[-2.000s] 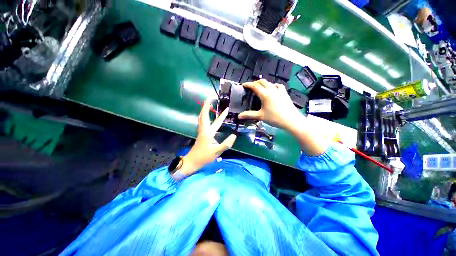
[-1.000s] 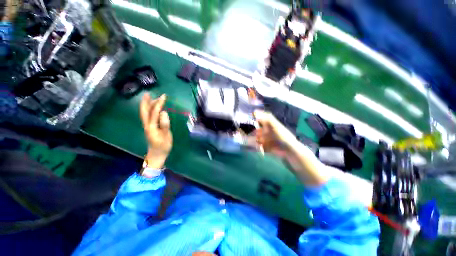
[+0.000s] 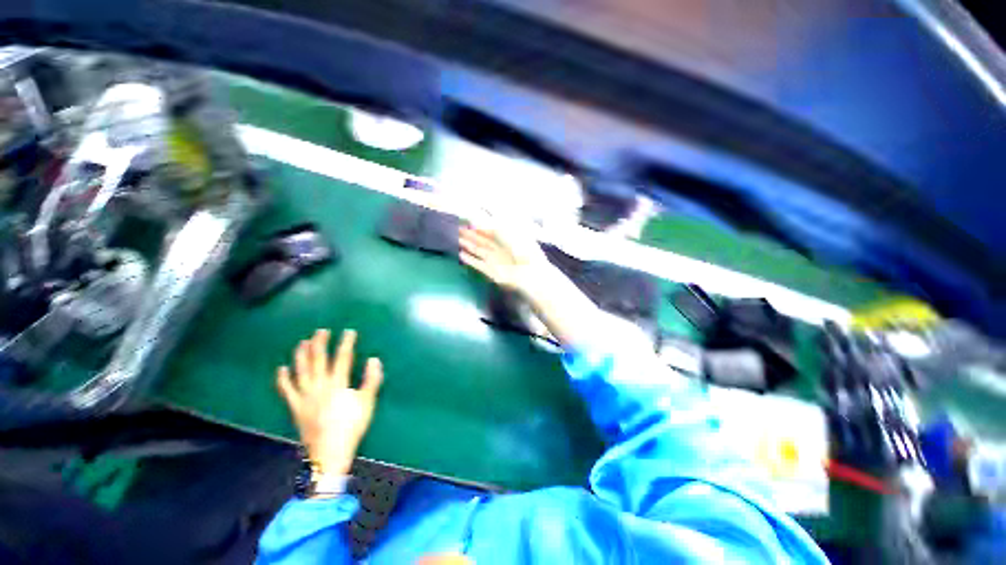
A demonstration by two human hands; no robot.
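My left hand [image 3: 331, 400] is over the front of the green bench [image 3: 408, 386], empty, with its fingers spread. My right hand [image 3: 499, 256] reaches forward to the row of flat black plastic covers [image 3: 419, 228] by the pale rail. Its fingers are extended and I see nothing in them. More covers [image 3: 618, 289] lie right of it, partly hidden by the forearm. A dark thin item [image 3: 518, 329] lies beside the forearm, too blurred to name. A bright white blurred shape [image 3: 513, 182] stands beyond my right hand at the rail.
At left is a clear-edged parts bin [image 3: 182, 287], with small black parts [image 3: 281, 263] beside it. At right are loose black housings [image 3: 750, 331], white paper [image 3: 772, 441], a red handle [image 3: 858, 477] and long black parts [image 3: 871, 386]. A large dark blurred shape crosses the top.
The wired unit has left my right hand. That hand has moved left and forward to the covers. My left hand has opened and dropped back. The view has shifted and is blurred.
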